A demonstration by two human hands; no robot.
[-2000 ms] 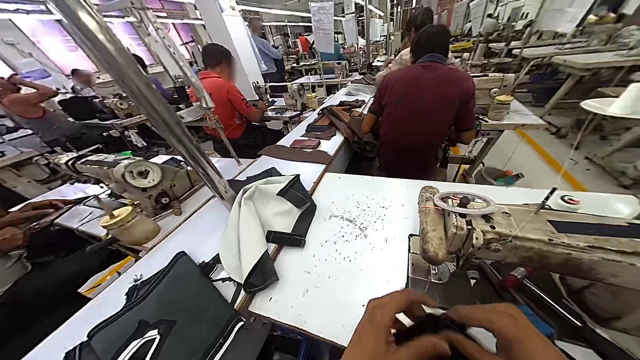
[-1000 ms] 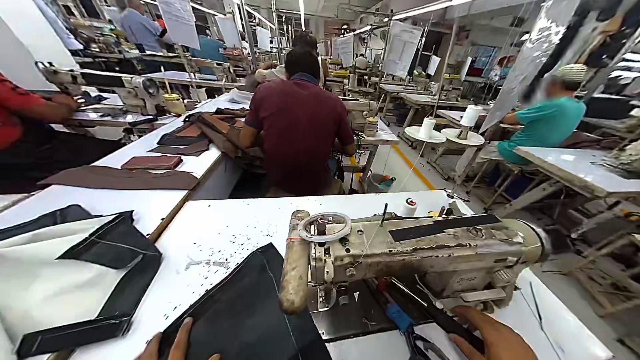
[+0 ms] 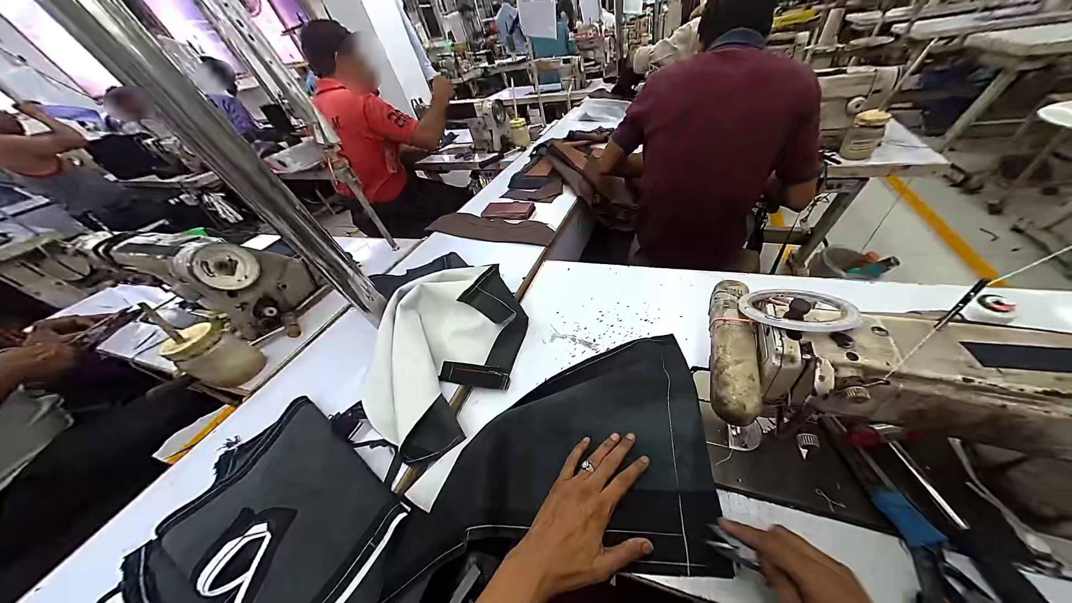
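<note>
My left hand (image 3: 586, 511), with a ring on one finger, lies flat with fingers spread on a dark panel (image 3: 586, 419) stitched in light thread. My right hand (image 3: 791, 561) is at the panel's lower right corner, closed around a small metal tool (image 3: 737, 548), whose kind I cannot tell. Just beyond my right hand stands a worn industrial sewing machine (image 3: 837, 368). A pale piece with dark borders (image 3: 427, 327) lies folded past the panel. At the lower left is another dark piece (image 3: 293, 477) with white trim.
A chrome pole (image 3: 226, 159) rises at the left. A blue-handled tool (image 3: 909, 519) lies beside the machine. Another sewing machine (image 3: 218, 268) and a lidded pot (image 3: 213, 352) stand left. A person in maroon (image 3: 720, 159) sits ahead; a person in red (image 3: 368, 142) sits further left.
The dark panel, lower and beside the machine one second ago, now lies spread across the tabletop. My left hand has come onto it, and my right hand has moved to its corner. The view has swung left.
</note>
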